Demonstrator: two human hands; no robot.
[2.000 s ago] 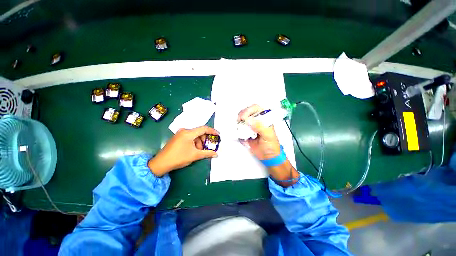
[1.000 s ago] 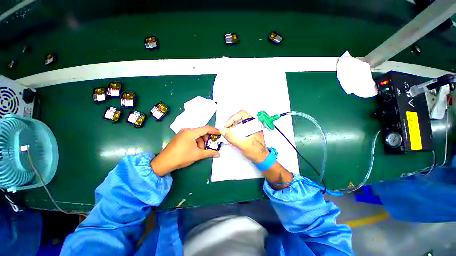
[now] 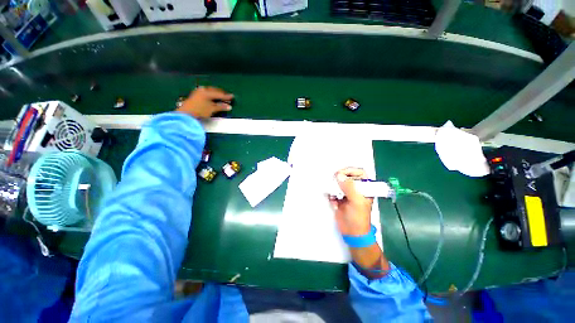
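Note:
My left hand (image 3: 207,103) reaches over the belt, blurred, fingers pointing right. Something dark shows at its fingertips; I cannot tell whether it is held. My right hand (image 3: 353,192) holds the white dispensing syringe (image 3: 377,189) above the white paper sheet (image 3: 325,214). The syringe's green adapter (image 3: 395,188) points right, and its tip is not clear. Small black units (image 3: 231,168) lie on the bench beside my left sleeve, which may hide others. More units (image 3: 303,102) lie on the belt.
Folded white paper (image 3: 265,180) lies left of the sheet. A pale rail (image 3: 252,127) separates bench and belt. A light blue-green fan (image 3: 66,189) and white vented box (image 3: 70,134) stand left. The black controller (image 3: 520,205) and crumpled paper (image 3: 461,150) are right. A clear hose (image 3: 441,227) loops from the adapter.
My left hand has moved from the sheet up and left over the belt; the unit it held is not clearly visible. My right hand and syringe have moved right. The view shows more beyond the belt.

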